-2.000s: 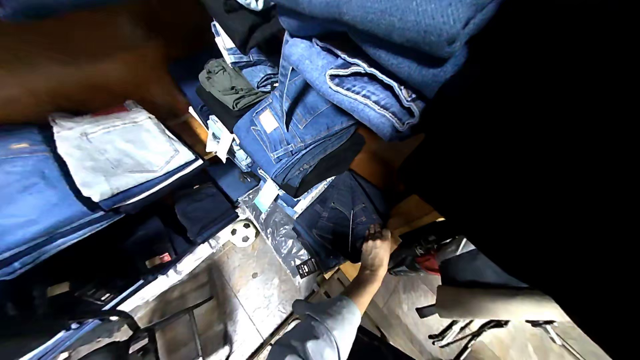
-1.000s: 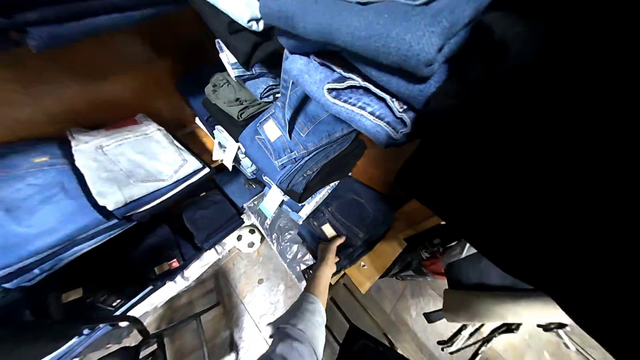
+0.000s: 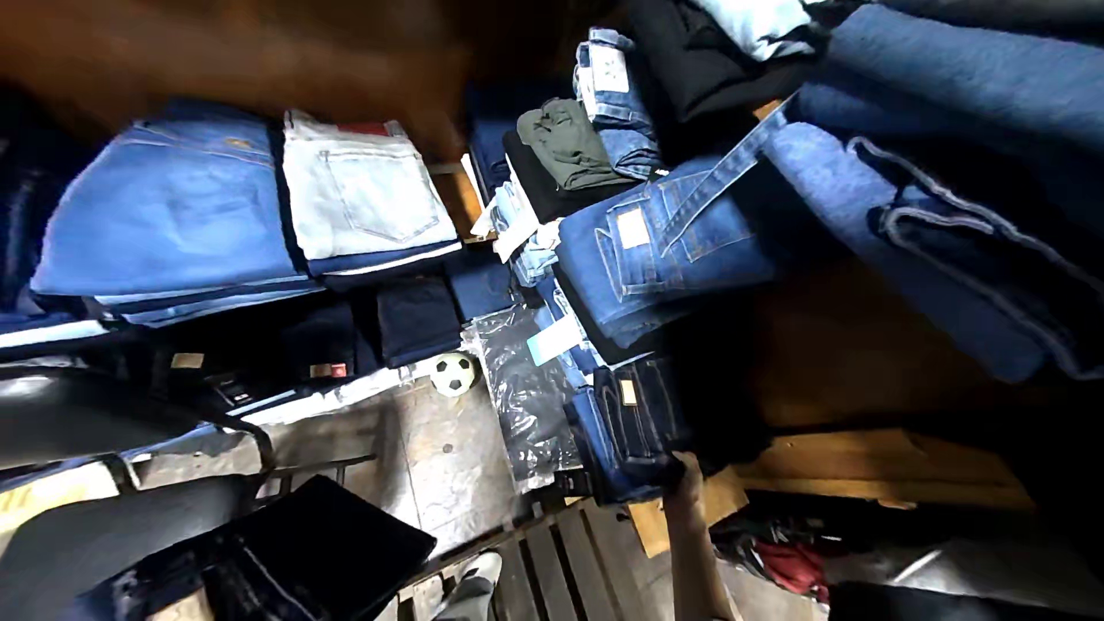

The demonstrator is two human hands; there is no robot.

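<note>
My right hand [image 3: 686,474] reaches up from the lower edge, its fingers at the near end of folded dark blue jeans [image 3: 651,414] with a light patch. The fingertips are partly hidden in shadow. These jeans lie on other folded blue jeans [image 3: 592,423]. A clear plastic bag [image 3: 526,388] lies just left of them. Beyond stands a stack topped by mid-blue jeans [image 3: 716,220] with a white label, and behind it folded olive trousers [image 3: 569,142]. My left hand is not in view.
Light blue jeans [image 3: 181,216] and whitish jeans [image 3: 371,190] lie stacked at the left. A small football [image 3: 453,373] sits below. Black chairs [image 3: 69,423] and dark folded garments [image 3: 345,535] occupy the lower left. Large denim piles [image 3: 949,78] overhang the right, above a wooden ledge [image 3: 888,466].
My right hand has moved from beside the patch of the dark jeans to their near right end. The dark jeans now lie turned differently. The view has shifted.
</note>
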